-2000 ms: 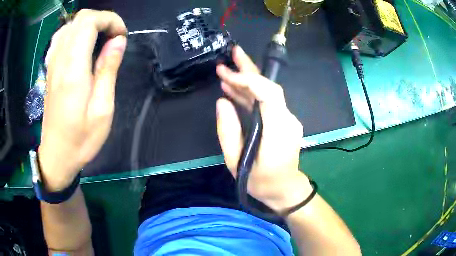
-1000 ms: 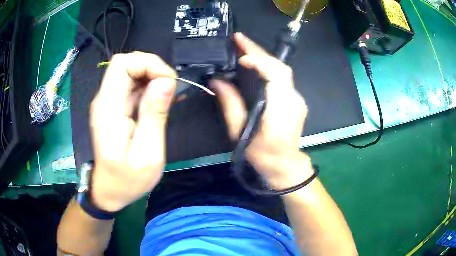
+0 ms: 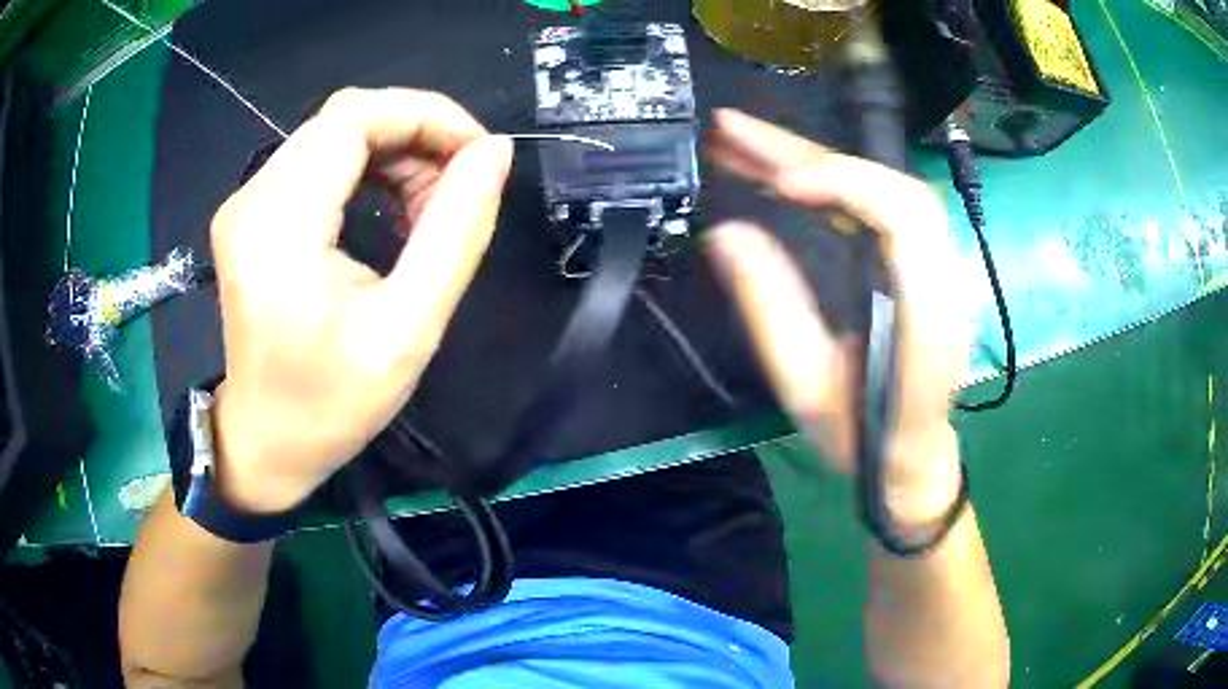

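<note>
The black device housing point(image 3: 620, 168) lies on the black mat, with the circuit board point(image 3: 613, 81) on its far part. A flat black cable point(image 3: 602, 303) leaves its near side and hangs in a coil over the bench edge. My left hand point(image 3: 357, 269) pinches the solder wire point(image 3: 559, 137) between thumb and finger; its end is over the housing. My right hand point(image 3: 848, 296), blurred, is right of the housing, thumb and finger apart, with the soldering iron point(image 3: 878, 121) resting across it, tip pointing away. The iron's tip is blurred.
The soldering station point(image 3: 1003, 88) stands at the far right, its cord plugged in front. A round tan cleaning pot point(image 3: 781, 30) is at the mat's far edge, beside a green disc point(image 3: 550, 4). A clear wrapped bundle point(image 3: 121, 303) lies at left.
The housing has turned and moved right, its cable side now facing me. The cable coil has come from the far left to the near bench edge. My right hand and the iron have moved right.
</note>
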